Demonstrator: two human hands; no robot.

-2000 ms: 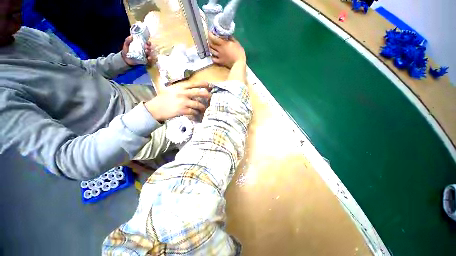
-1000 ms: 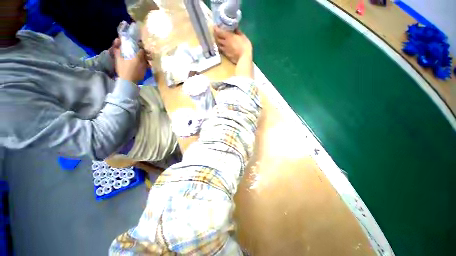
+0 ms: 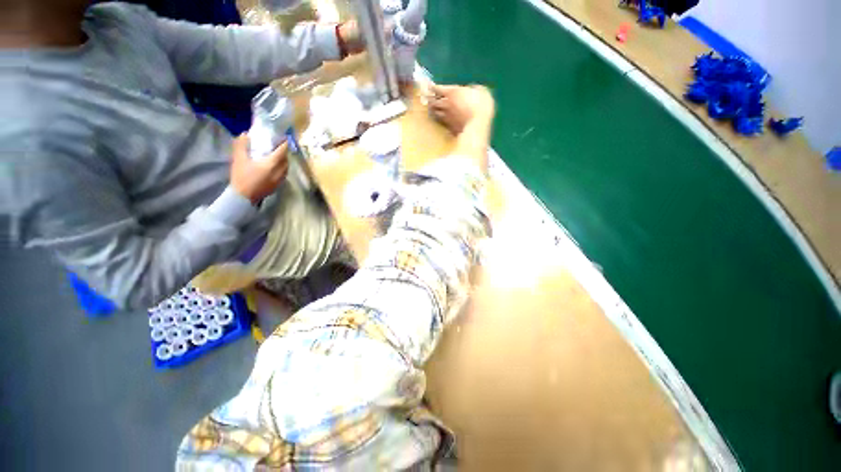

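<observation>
My left hand [image 3: 464, 106], bare, is at the end of the plaid sleeve, at the belt-side edge of the bench. Its fingers are slightly curled and apart, and nothing shows in them. A white-grey hollow body [image 3: 406, 46] stands just beyond my fingertips, beside the metal upright; it looks apart from my hand. White round parts [image 3: 369, 194] lie left of my forearm, partly hidden by the sleeve. My right hand is not in view.
A neighbour in a grey sweater holds a white hollow body [image 3: 267, 120]; their other hand is by the metal upright [image 3: 376, 51]. The green belt [image 3: 645, 221] runs at right. A blue tray [image 3: 198, 323] of white rings is at lower left. Blue parts [image 3: 728, 92] lie across the belt.
My left hand has let go of the hollow body and moved right and towards me. The neighbour's one arm now reaches to the upright; the body in their other hand is lower.
</observation>
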